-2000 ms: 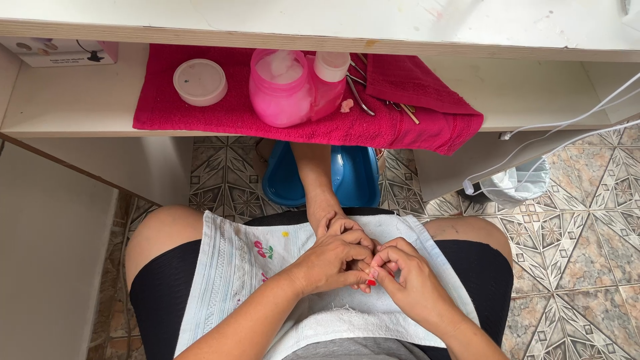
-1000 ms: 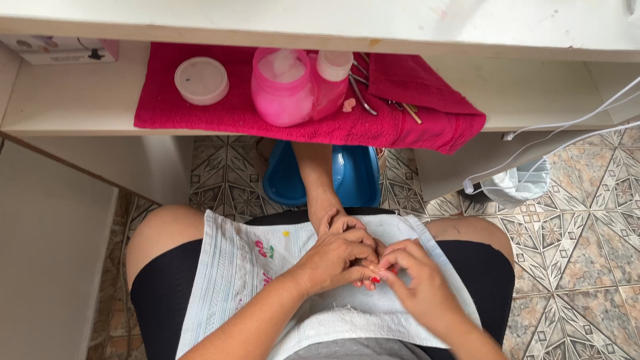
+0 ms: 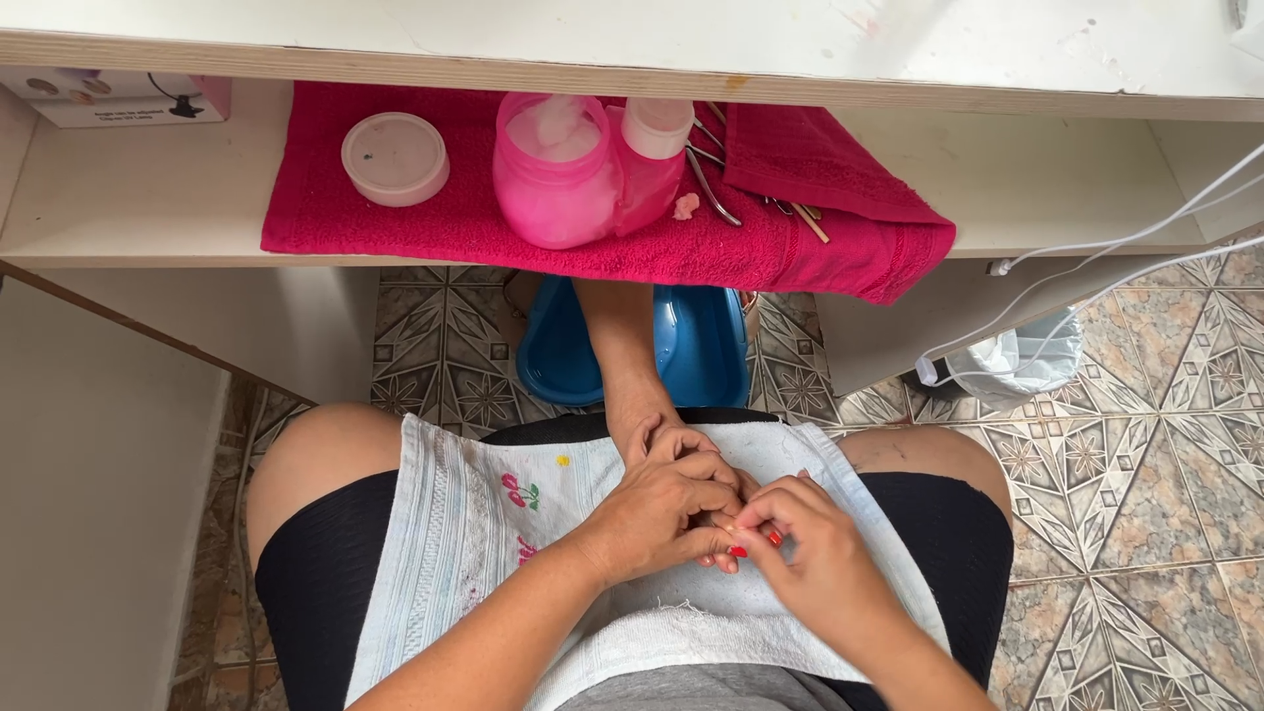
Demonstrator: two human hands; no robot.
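Observation:
My left hand (image 3: 664, 504) is closed around the fingers of another person's hand (image 3: 637, 405), which reaches in from beneath the shelf and lies over the white towel (image 3: 731, 592) on my lap. Red polish shows on nails near the fingertips. My right hand (image 3: 805, 543) touches the same fingertips with its thumb and index finger pinched together; whether something small sits between them is hidden. On the magenta towel (image 3: 454, 232) above stand a pink container (image 3: 558, 188) with white cotton inside, a pink bottle (image 3: 652, 168) with a white cap, and a round white lid (image 3: 395, 160).
Metal nippers (image 3: 711, 188) and a wooden stick (image 3: 812, 223) lie on the magenta towel. A blue basin (image 3: 696, 341) sits on the tiled floor below the shelf. White cables (image 3: 1116, 242) hang at the right near a lined bin (image 3: 1027, 360). A box (image 3: 118, 99) stands at the upper left.

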